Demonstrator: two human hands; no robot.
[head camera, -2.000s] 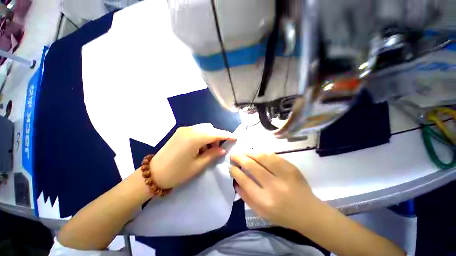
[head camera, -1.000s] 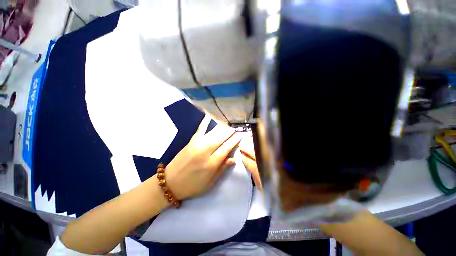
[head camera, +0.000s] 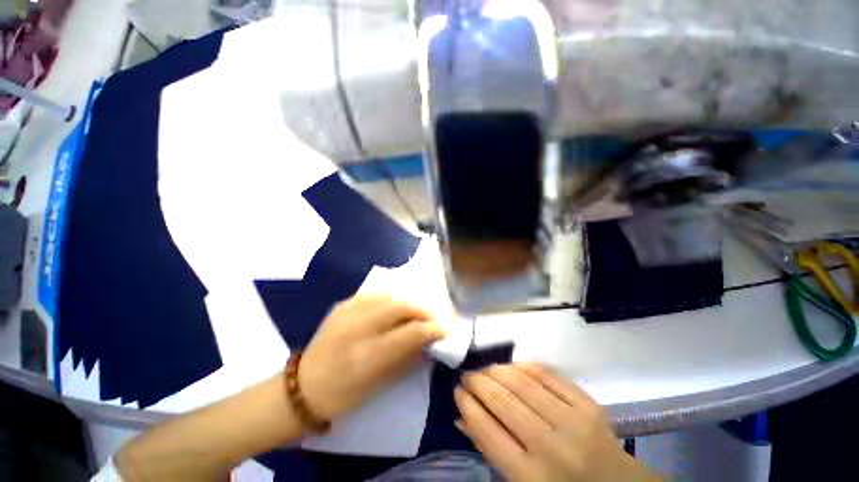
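Observation:
My left hand, with a beaded bracelet, pinches the folded edge of a pale pocket piece left of and below the needle area. My right hand lies with its fingers close together at the edge of a navy cloth piece; whether it grips the cloth is hidden. A small navy strip shows between the two hands. The sewing machine head is above. A blurred, shiny, dark-faced part hangs in front of it and hides the needle and presser foot.
Navy panels with stepped lower corners lie at left, with white pieces on top. A folded navy stack with a grey piece lies right of the needle area. Scissors with green and yellow handles lie at the right. The ruled table edge curves along the front.
Both hands have moved down towards the table's front edge with the cloth. The right hand is no longer hidden behind the dark-faced part. Navy cloth now shows between the hands.

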